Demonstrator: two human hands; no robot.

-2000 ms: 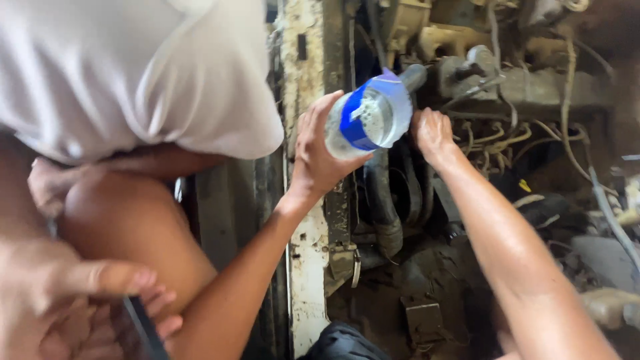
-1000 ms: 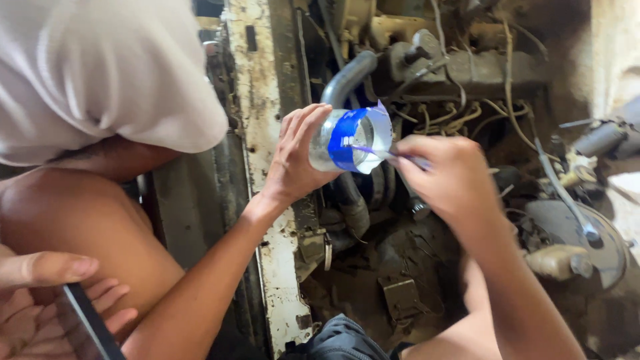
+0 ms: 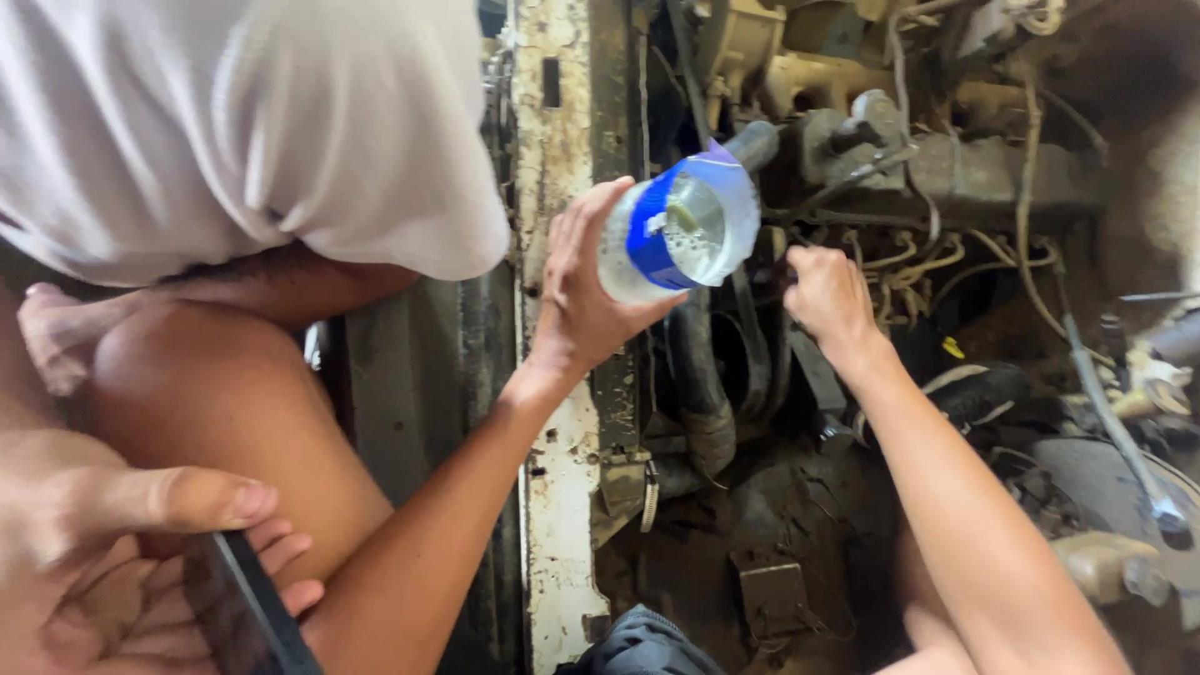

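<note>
My left hand (image 3: 586,281) is wrapped around a cut-open clear plastic bottle (image 3: 619,246) with a blue label band. The bottle is tilted, its ragged open rim facing me, and bubbly clear liquid with something pale green shows inside. To the right of it, my right hand (image 3: 832,300) has its fingers curled down at the engine (image 3: 975,169), near the thin metal fuel lines (image 3: 900,253). Whatever its fingertips hold or touch is hidden and blurred.
At the left a person in a white shirt (image 3: 281,122) sits close, and a hand there holds a black phone (image 3: 248,600). A rusty white metal frame rail (image 3: 560,478) runs between that person and the engine bay. A dark hose (image 3: 698,403) bends below the bottle.
One second ago my right hand was at the bottle's mouth with a thin stick-like tool; it is now away from the bottle, down by the engine. My left hand still holds the bottle.
</note>
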